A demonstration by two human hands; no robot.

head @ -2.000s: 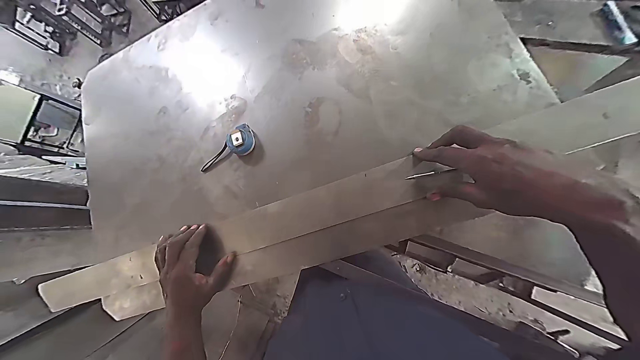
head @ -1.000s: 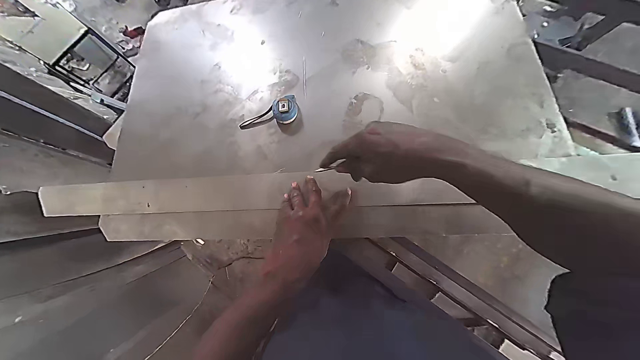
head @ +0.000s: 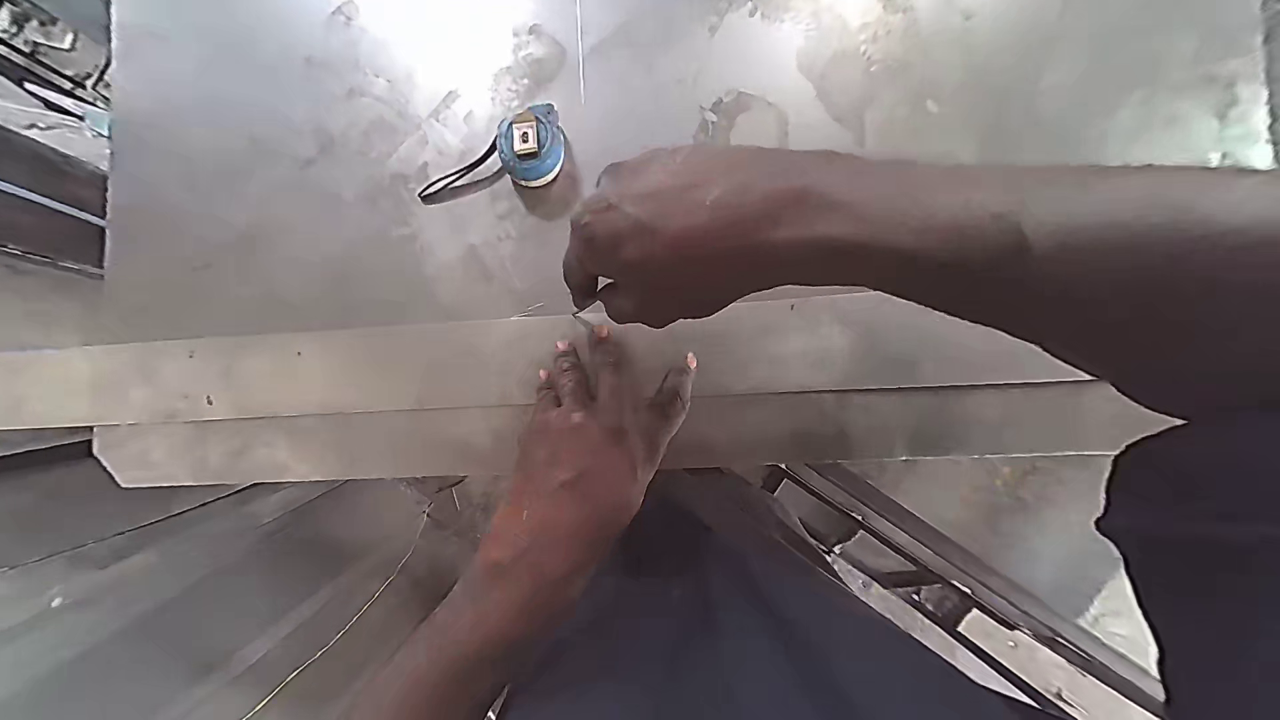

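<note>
A long, flat metal strip (head: 400, 370) lies across a large metal sheet (head: 300, 230), overlapping a second strip (head: 300, 450) along its near side. My left hand (head: 600, 420) presses flat on the upper strip, fingers spread and fingertips near its far edge. Just beyond those fingertips, my right hand (head: 650, 240) pinches a thin pointed tool (head: 583, 318), its tip down at the strip's far edge; most of the tool is hidden by the fingers. A blue tape measure (head: 532, 150) with a black wrist strap rests on the sheet, up and left of my right hand.
Dark metal bars and a slatted frame (head: 900, 570) show below the strips at the right. More sheet metal (head: 130, 600) lies at lower left, with a thin yellowish wire or edge across it. Dark beams (head: 50, 200) stand past the sheet's left edge.
My left hand has moved right along the strip from near its left end. My right hand has come left with the pointed tool, close to the left fingertips. The view has shifted closer.
</note>
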